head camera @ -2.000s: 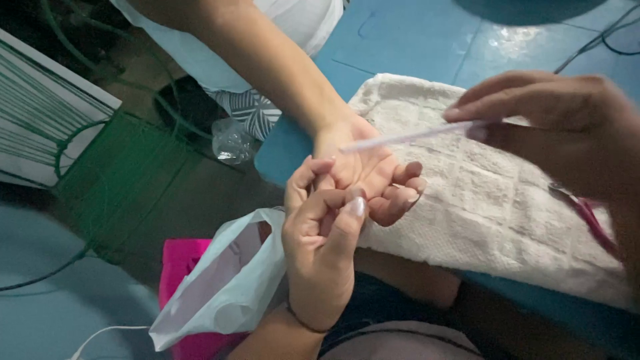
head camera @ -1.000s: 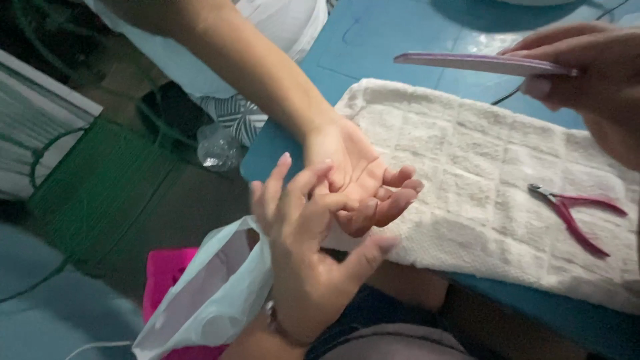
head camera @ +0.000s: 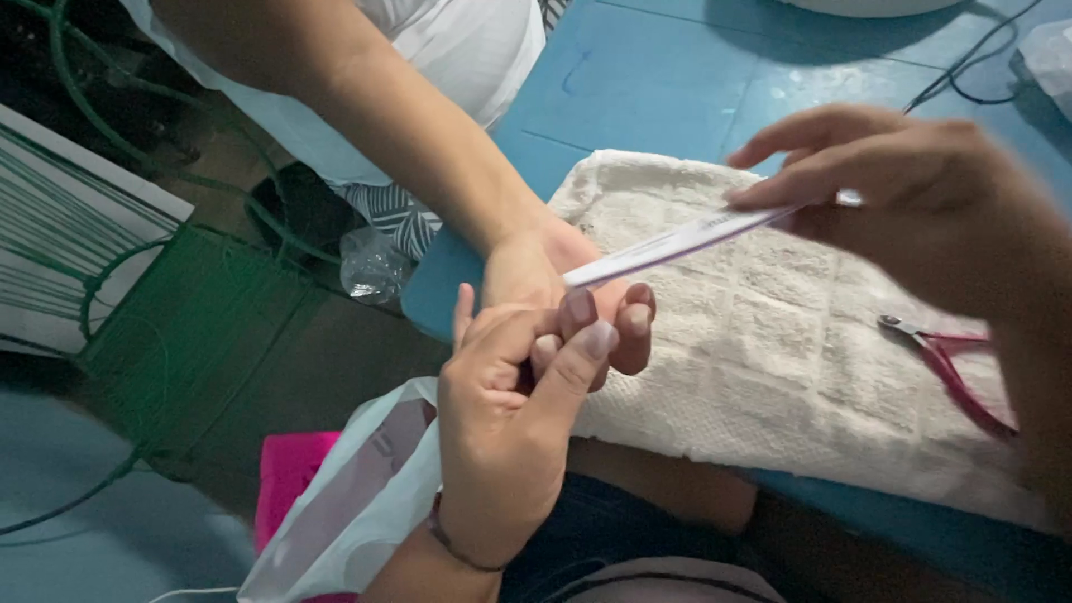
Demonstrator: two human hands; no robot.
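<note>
My left hand [head camera: 511, 419] grips a finger of another person's hand [head camera: 536, 260], which lies palm up at the edge of a folded cream towel [head camera: 729, 368]. From the right, my right hand [head camera: 879, 184] holds a nail file [head camera: 670, 244] near one end. The file's far tip is at a fingertip of the held hand; whether it touches cannot be told. Cuticle nippers [head camera: 946, 360] with pink-red handles rest on the towel, partly hidden behind my right forearm.
The towel covers part of a blue table [head camera: 636, 75]. Below its left side stand a white plastic bag [head camera: 335, 502] and a bright pink object [head camera: 289, 469]. A green corded chair [head camera: 167, 335] is at left. A dark cable [head camera: 963, 75] crosses the table's far side.
My left hand, loosely spread a second ago, has closed around the other person's finger. My right hand has brought the file from above the towel down to the fingertips.
</note>
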